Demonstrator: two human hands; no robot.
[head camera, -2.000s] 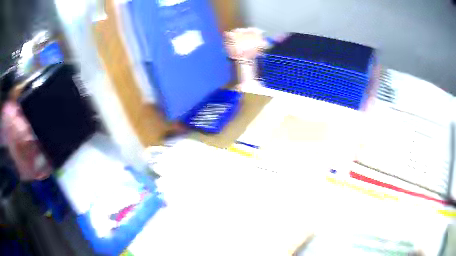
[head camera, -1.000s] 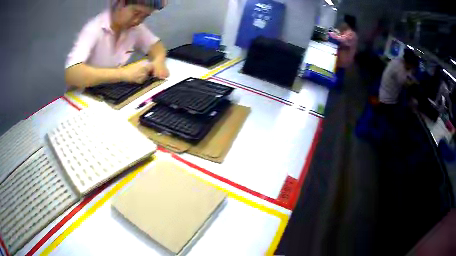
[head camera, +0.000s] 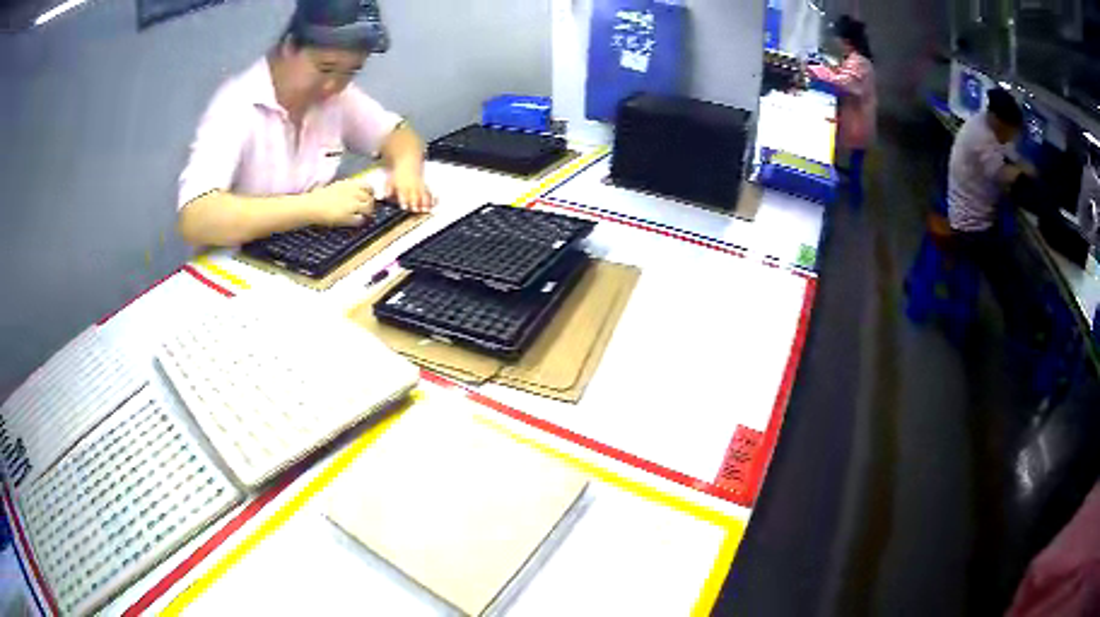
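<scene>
Neither of my hands is in the picture. Nearest in front, a tray stack topped with a beige cardboard sheet (head camera: 461, 504) lies inside yellow tape on the white tabletop (head camera: 657, 536). To its left, a thick cream-white tray (head camera: 284, 380) with rows of small marks rests at an angle, partly over other trays. A pale tray (head camera: 127, 500) with rows of small dark parts lies at the lower left, and another pale tray (head camera: 79, 392) lies behind it.
Black trays (head camera: 495, 247) stand on cardboard (head camera: 591, 331) beyond red tape. A coworker (head camera: 284, 145) bends over a black tray (head camera: 320, 241). A tall black stack (head camera: 682, 151) stands farther back. Two people (head camera: 850, 97) (head camera: 979, 169) are by the right aisle. A pink sleeve (head camera: 1068, 566) shows lower right.
The view has swung from the table's left end, with the blue-edged stack and blue basket, to the coworker's side. Since one second ago it has shifted slightly, and the coworker's hands have moved a little.
</scene>
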